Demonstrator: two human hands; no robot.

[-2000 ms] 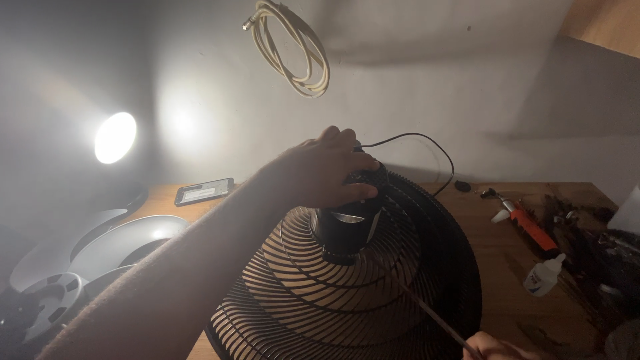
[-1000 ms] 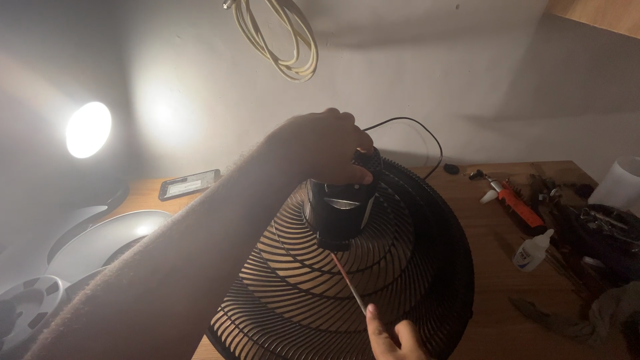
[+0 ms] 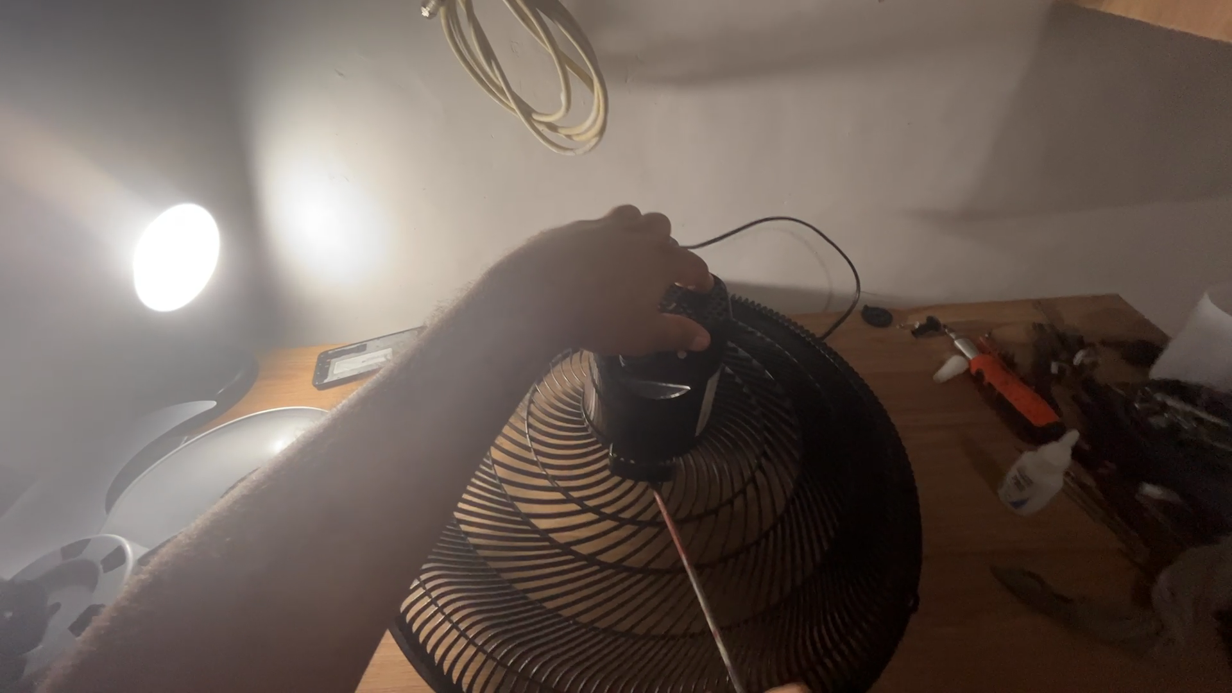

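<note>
My left hand (image 3: 626,289) grips the top of the black motor housing (image 3: 654,414) of an electric fan. The housing stands on the fan's black wire guard (image 3: 616,577), which lies on the wooden table. A thin metal rod (image 3: 695,582), perhaps a screwdriver shaft, reaches up from the bottom edge, its tip at the base of the housing. Only a bit of my right hand (image 3: 789,687) shows at the rod's lower end, so its grip is mostly out of view.
Right on the table (image 3: 962,462) are an orange-handled tool (image 3: 1013,390), a white squeeze bottle (image 3: 1039,474), a cloth (image 3: 1088,606) and dark clutter. A phone (image 3: 366,358), grey rounded part (image 3: 212,462) and bright lamp (image 3: 177,257) are left. A coiled cable (image 3: 568,87) hangs on the wall.
The rod's tip has come from the guard's right part to the base of the housing. My right hand has slipped mostly below the frame. My left hand stays on the housing.
</note>
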